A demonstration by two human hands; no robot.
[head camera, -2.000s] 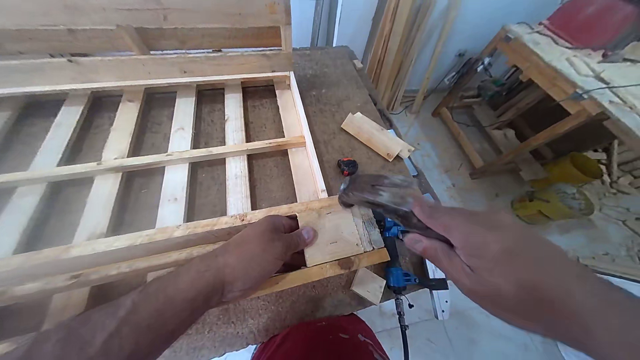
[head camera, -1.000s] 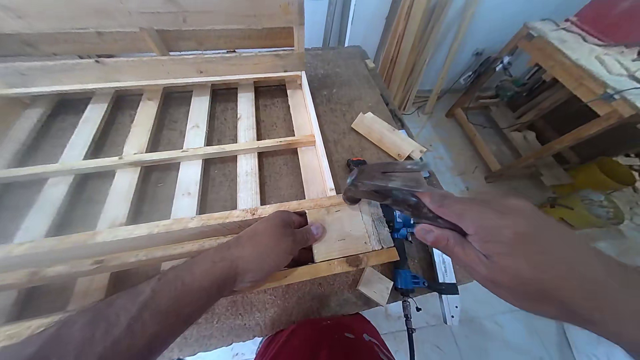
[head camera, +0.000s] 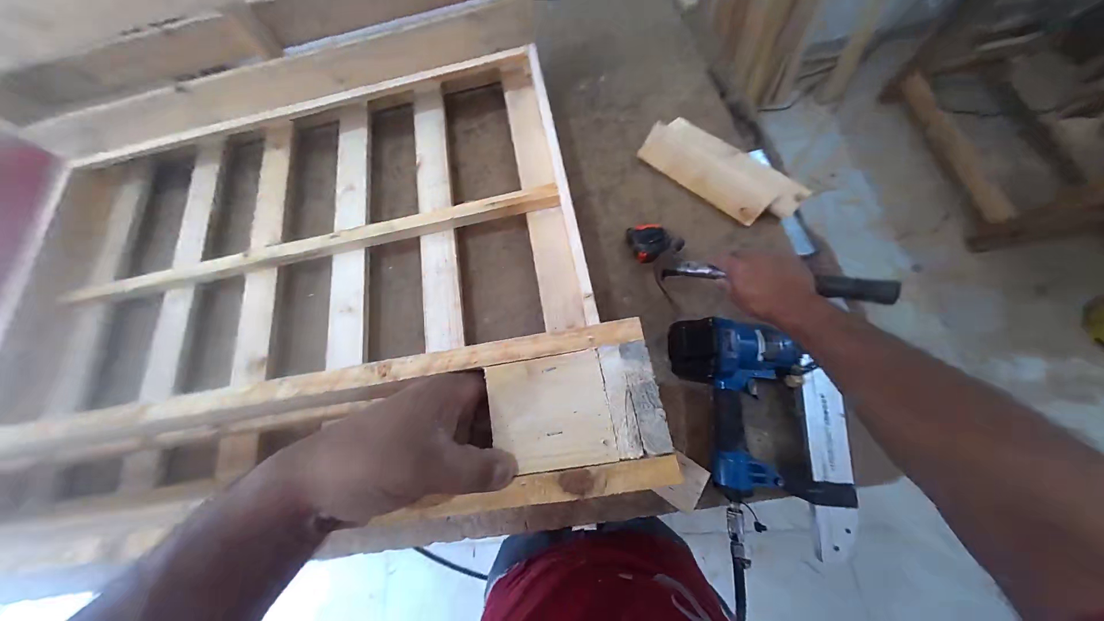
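Note:
My left hand [head camera: 414,448] grips the left end of a short wooden board [head camera: 552,410] fitted between two rails at the corner of a slatted wooden frame [head camera: 362,233]; its fingers go into the gap behind the board. My right hand [head camera: 768,285] is closed on the shaft of a claw hammer [head camera: 862,289], which lies low over the bench beyond the nailer, its head pointing left. A black and orange tape measure [head camera: 651,242] sits just past the hammer's head. Below my right hand lies a blue pneumatic nailer [head camera: 733,362] with its hose attached.
Thin wooden offcuts [head camera: 720,172] lie on the workbench [head camera: 612,112] at the upper right. A metal straightedge [head camera: 828,431] lies under the nailer's base. A small wood block [head camera: 686,483] is by the frame's corner. Wooden pieces [head camera: 957,147] stand beyond, over the floor.
My right hand, with the hammer, has moved from above the board's right end out over the bench near the tape measure. My left hand has stayed at the board. The view has tilted and shifted.

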